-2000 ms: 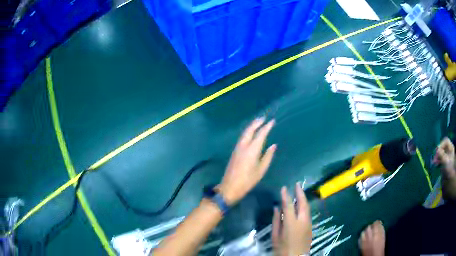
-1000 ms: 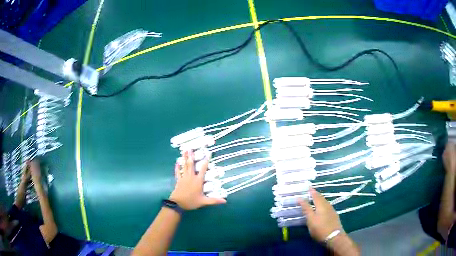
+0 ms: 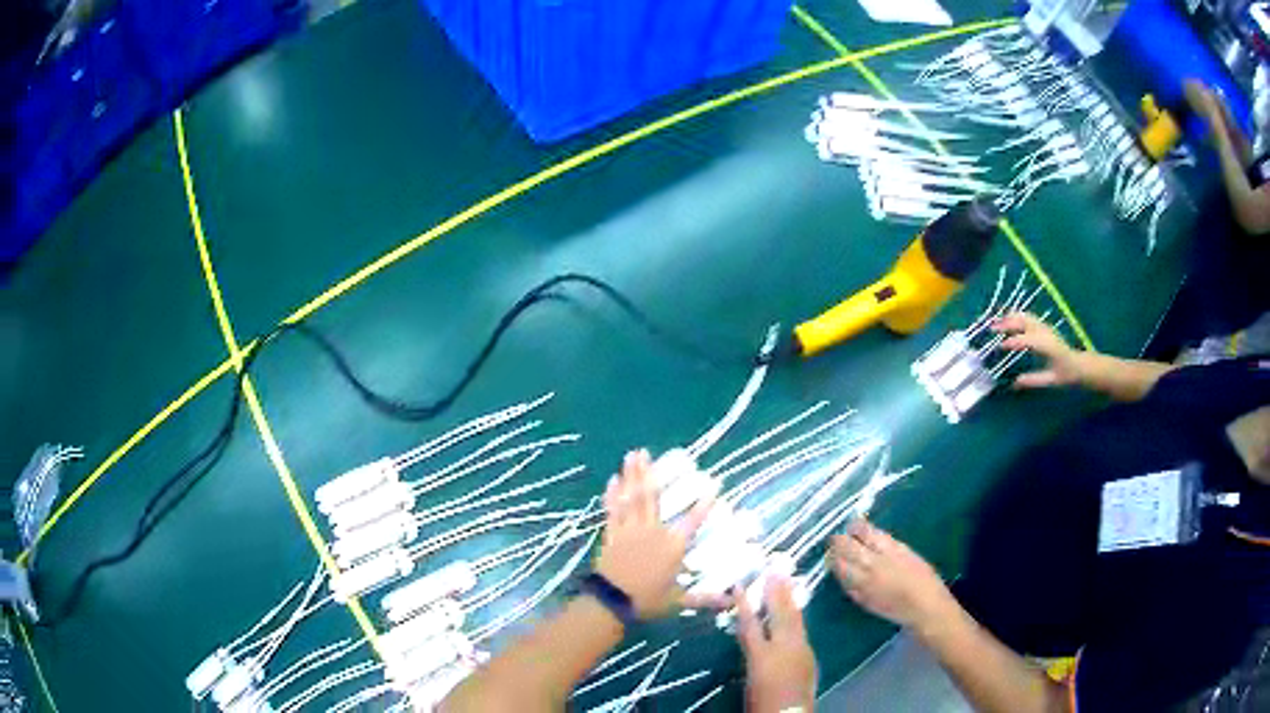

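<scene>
My left hand [image 3: 644, 543], with a dark wristband, lies spread against the left ends of a bunch of white wired units [image 3: 722, 546]. My right hand [image 3: 777, 648] touches the lower end of the same bunch; its grip is unclear. The units' white leads run up and right. More white wired units [image 3: 373, 529] lie in a row to the left, leads pointing right. Others lie at the lower left, partly behind my left forearm.
A yellow heat gun [image 3: 871, 309] lies beyond the bunch, with a black cord [image 3: 418, 412] running left. A co-worker's hand [image 3: 891, 574] is by the lead ends; the other touches small units [image 3: 955, 373]. A blue tote [image 3: 613, 63] stands at the back.
The view has swung right. My left hand has moved from the leftmost units to the bunch near the heat gun, and my right hand has moved there from the middle row.
</scene>
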